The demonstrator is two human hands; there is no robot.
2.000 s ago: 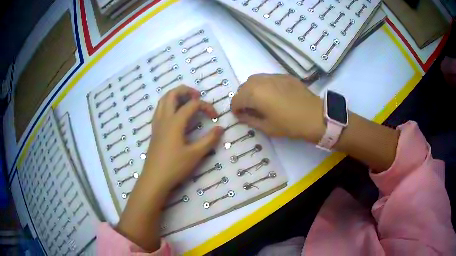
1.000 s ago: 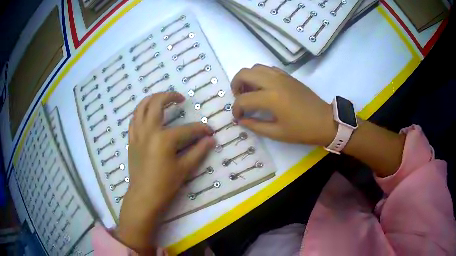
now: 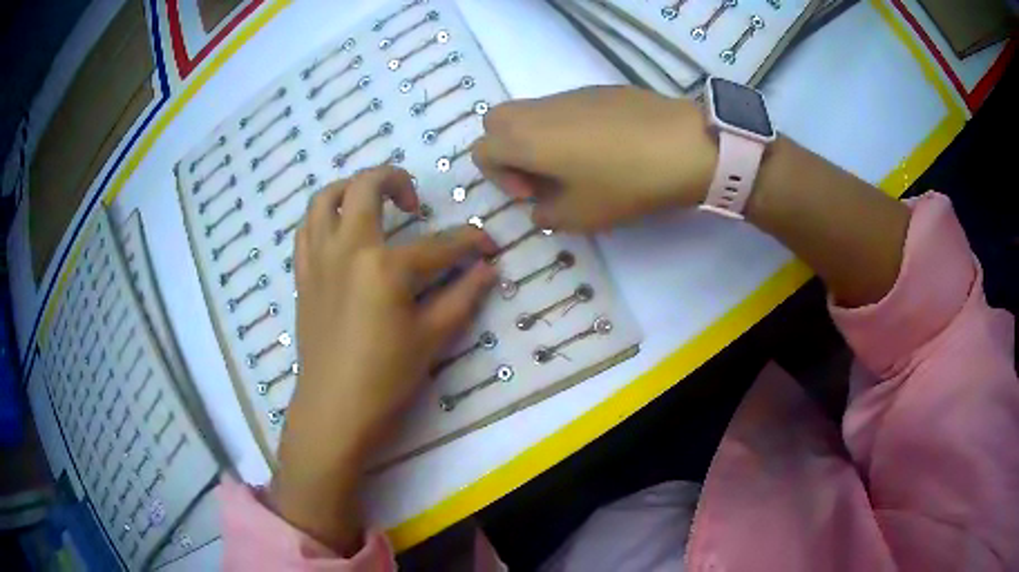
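An off-white foam board [image 3: 525, 398] lies before me with rows of wired components, each with two round metal ends joined by thin brown leads. My left hand [image 3: 374, 279] is over the middle of the board. Its thumb and index fingertips are close together at a component in the right-hand column. My right hand [image 3: 592, 156] reaches over the board's right edge, fingers curled down at the same column, just above the left fingertips. Whether either hand grips a part is hidden or blurred. A component [image 3: 556, 308] with loose lead ends shows below the hands.
A stack of similar filled boards [image 3: 715, 31] lies at the top right. More filled boards [image 3: 112, 391] lie at the left. Brown cardboard [image 3: 95, 168] lies at the upper left. Yellow tape [image 3: 670, 335] runs along the near edge of the white table. A smartwatch [image 3: 737, 123] is on my right wrist.
My right hand has moved up and left, further over the board. My left hand stays near the right-hand column, its thumb and index fingertips still close together. The view has shifted slightly.
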